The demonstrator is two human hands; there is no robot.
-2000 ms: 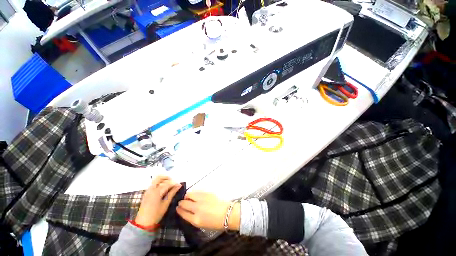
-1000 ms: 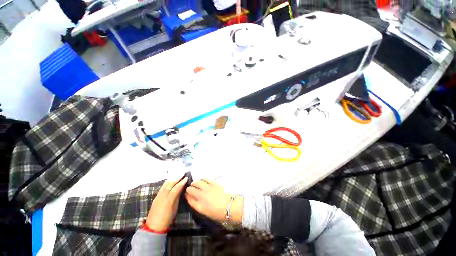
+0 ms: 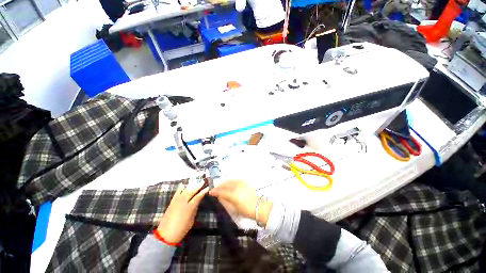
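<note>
A plaid garment piece [image 3: 120, 208] in black, grey and white lies on the table left of the needle and over the front edge. A black strip [image 3: 226, 226] runs down from my fingertips over it. My left hand [image 3: 183, 209] presses on the plaid cloth with spread fingers, just in front of the presser foot [image 3: 212, 169] of the white sewing machine [image 3: 240, 98]. My right hand [image 3: 237, 198] pinches the strip's upper end beside my left fingertips. The cloth edge under the fingers is partly hidden.
Red and yellow scissors [image 3: 312, 170] lie below the machine arm, near a small brown piece [image 3: 255, 139]. Orange and dark red scissors [image 3: 399, 146] lie at the machine's right end. More plaid cloth is at far left and lower right. A person [image 3: 266, 13] sits at the back.
Both hands have moved up to the presser foot with the strip and the plaid cloth. The view has shifted, so the machine appears lower and further right.
</note>
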